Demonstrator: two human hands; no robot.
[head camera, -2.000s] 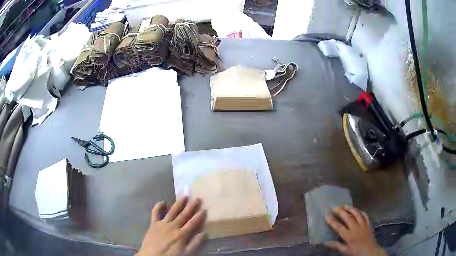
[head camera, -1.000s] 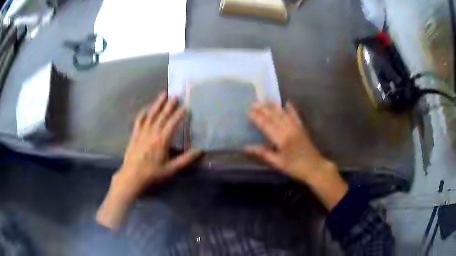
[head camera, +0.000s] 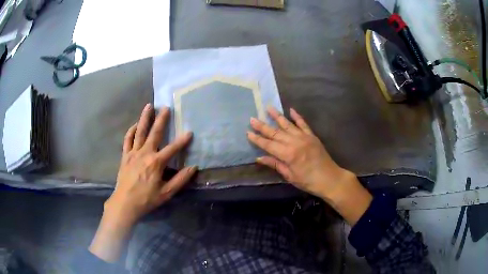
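Note:
A white lining piece (head camera: 214, 60) lies flat near the table's front edge. A tan pocket piece (head camera: 178, 115) lies on it, showing as a pale border along the sides and the pointed far end. The grey template (head camera: 219, 120) lies on the pocket piece. My left hand (head camera: 150, 155) rests flat at the left edge of the pieces, its thumb and forefinger at the template's lower left. My right hand (head camera: 291, 150) rests with its fingertips on the template's right edge, fingers spread. Neither hand grips anything.
The steam iron (head camera: 393, 69) stands at the right with its hose and cable. A white lining stack (head camera: 126, 32), green-handled scissors (head camera: 67, 64) and a finished stack (head camera: 24, 131) are at the left. A tan cut-piece stack (head camera: 246, 2) is cut off at the top edge.
The template has moved from the right onto the pocket piece. My right hand has come left with it, and my left hand has settled at the left edge. The view has tilted down.

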